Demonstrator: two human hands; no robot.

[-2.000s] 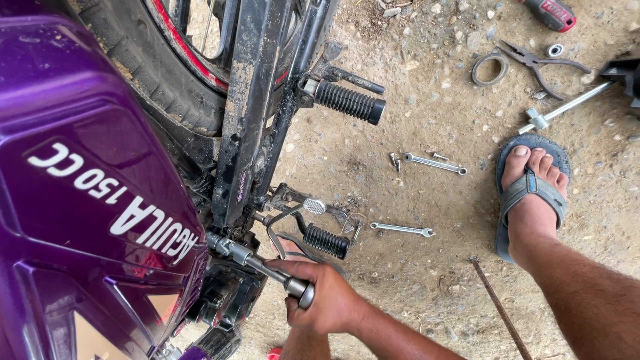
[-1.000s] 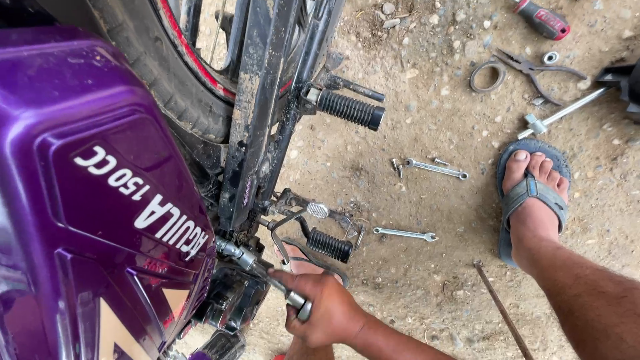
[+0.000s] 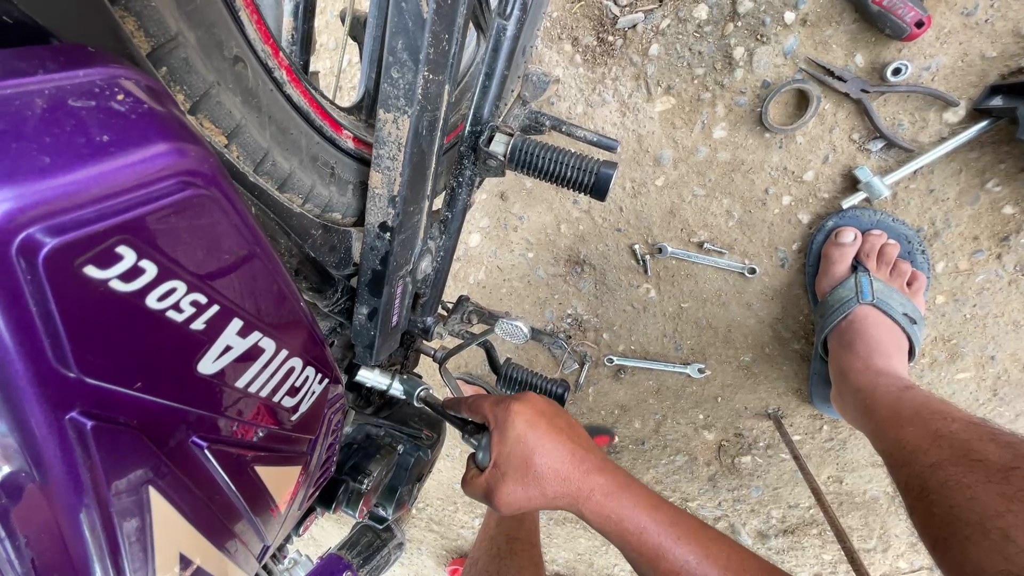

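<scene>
My right hand (image 3: 536, 456) grips the dark handle of a ratchet wrench (image 3: 456, 420), its fingers wrapped around it. A chrome socket (image 3: 384, 382) on the ratchet's head reaches in beside the black frame of a purple motorcycle (image 3: 160, 240), just above the engine (image 3: 384, 472). The fastener inside the socket is hidden. Close to the hand are a ribbed rubber footrest (image 3: 532, 382) and a metal pedal (image 3: 512, 330). My left hand is out of view.
Two combination wrenches (image 3: 704, 260) (image 3: 656, 366) and several bolts (image 3: 642, 258) lie on the dirt. Pliers (image 3: 860, 88), a tape roll (image 3: 790, 106), a sliding T-handle (image 3: 920, 160) and a red-black handle (image 3: 900, 16) lie upper right. A metal rod (image 3: 816, 488) lies near my sandaled foot (image 3: 868, 320).
My right hand has stayed on the ratchet while the handle's angle has shifted. A red and black object now shows behind my wrist.
</scene>
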